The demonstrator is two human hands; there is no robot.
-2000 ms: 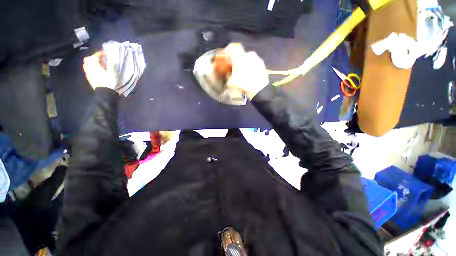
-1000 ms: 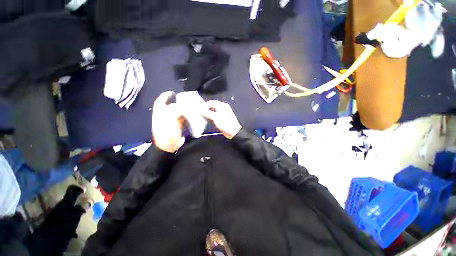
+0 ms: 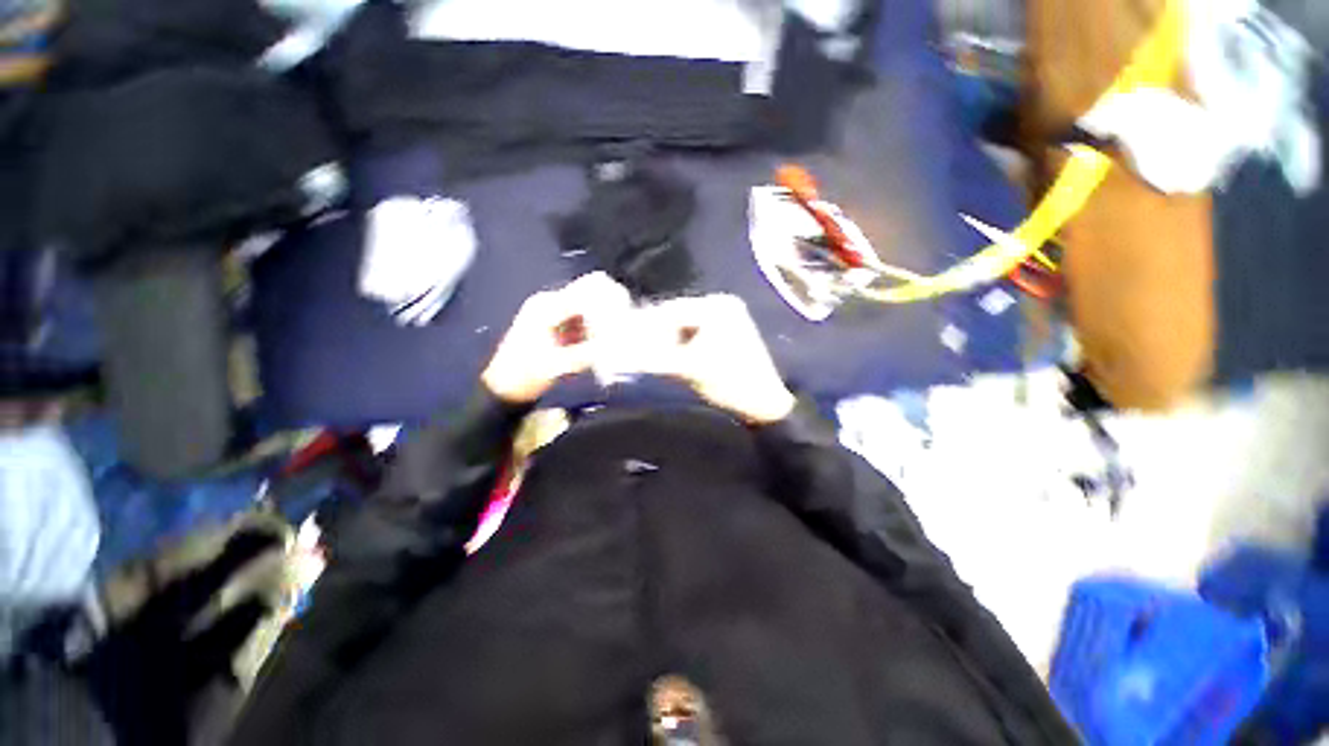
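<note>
My left hand (image 3: 560,338) and my right hand (image 3: 717,350) are close together at the table's near edge, in front of my body. Both hold a small pale cloth piece (image 3: 630,343) between their fingers; it is overexposed and its edges blur into the hands. A stack of pale pieces (image 3: 416,258) lies on the table to the left. A loose heap of black pieces (image 3: 636,226) lies just beyond my hands. The steam iron (image 3: 810,251), with a red-brown handle, rests to the right of the heap.
A yellow hose (image 3: 1042,226) runs from the iron over the tan sleeve board (image 3: 1144,292). Scissors (image 3: 1032,274) lie partly under it. Black panels (image 3: 554,102) with a pale strip (image 3: 598,25) lie at the far side. A dark grey sleeve board (image 3: 168,357) is left; a blue crate (image 3: 1151,663) is lower right.
My hands left the pale stack and the iron and came together at the near edge with a pale piece. The iron was set down at the right. The view has since shifted slightly.
</note>
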